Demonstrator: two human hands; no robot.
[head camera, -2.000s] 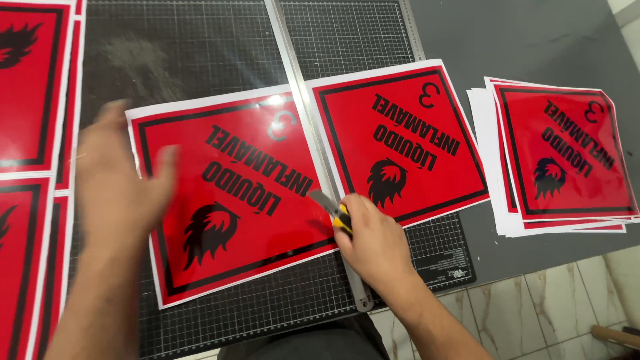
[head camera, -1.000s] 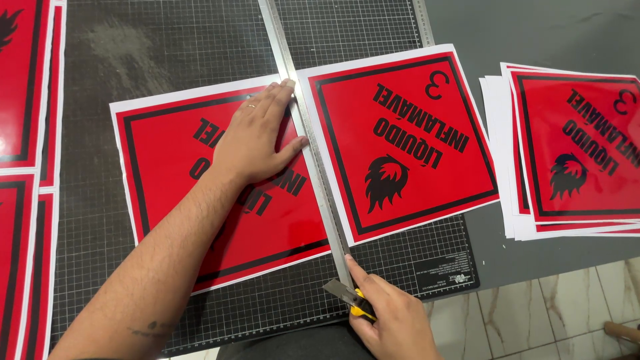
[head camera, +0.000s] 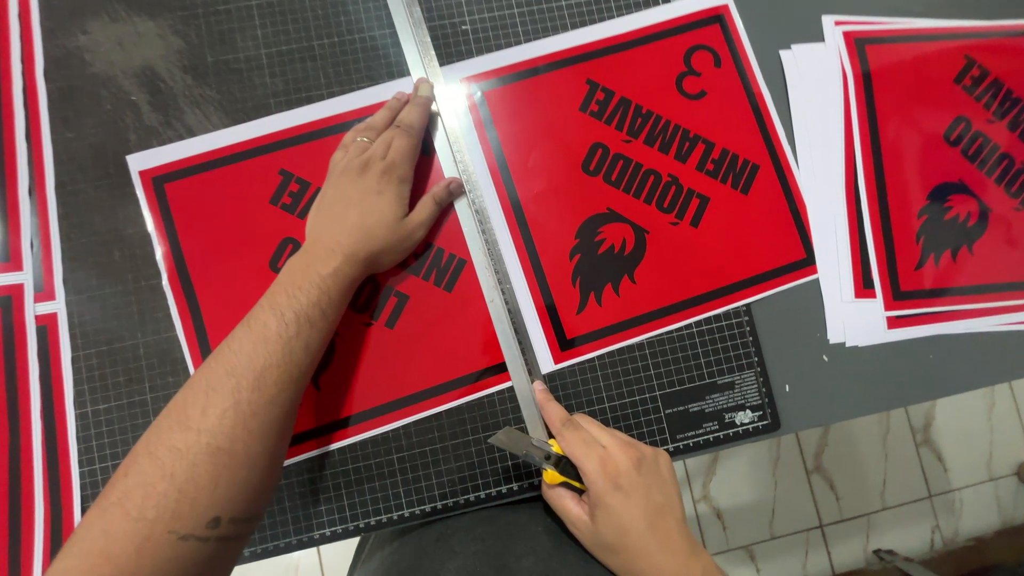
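Note:
A metal ruler (head camera: 480, 232) lies steeply across a sheet of red hazard labels, between the left label (head camera: 232, 216) and the right label (head camera: 512, 120). My left hand (head camera: 376, 184) rests on the left label, its fingertips and thumb pressing the ruler's left edge. At the ruler's near end, my right hand (head camera: 616, 488) holds a yellow and black utility knife (head camera: 552, 464), its blade out and pointing left. My right index finger touches the ruler's lower end. The palm hides part of the knife's handle.
Under the sheet lies a black gridded cutting mat (head camera: 368, 488) on a grey table (head camera: 832, 384). A stack of similar labels (head camera: 896, 280) sits at the right. More red sheets (head camera: 20, 336) lie along the left edge. Tiled floor (head camera: 864, 472) shows beyond the table's near edge.
My left hand, raised over the sheet's left side two seconds ago, now presses by the ruler. My right hand, with the knife, has moved down to the ruler's near end.

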